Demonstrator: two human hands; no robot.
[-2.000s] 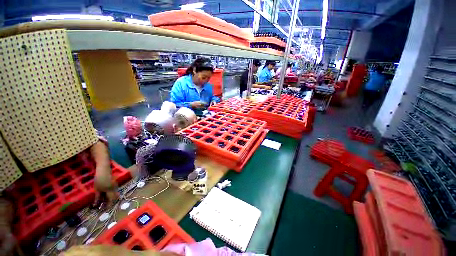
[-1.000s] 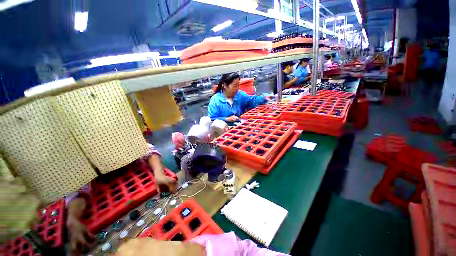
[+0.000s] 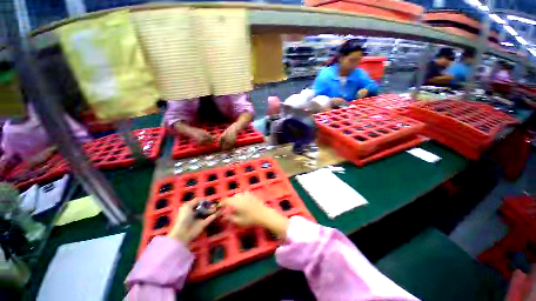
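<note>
A red compartment tray (image 3: 235,257) lies in front of me, with a dark watch in many pockets. My left hand (image 3: 189,222) is over the tray's middle and holds a dark watch body (image 3: 205,208) between thumb and fingers. My right hand (image 3: 247,210) is just to the right of it, fingers bent towards the watch. The image is blurred, and I cannot tell whether the right fingertips hold anything.
A white notebook (image 3: 331,191) lies right of the tray, a white paper sheet (image 3: 82,267) left. Stacked red trays (image 3: 367,154) stand at right. White discs (image 3: 226,157) lie beyond my tray. Yellowish sheets (image 3: 176,56) hang above. People work across the bench.
The view has swung left and down. Both my hands and the whole near tray now show; before, only a tray corner and a blurred hand and pink sleeve showed at the bottom edge.
</note>
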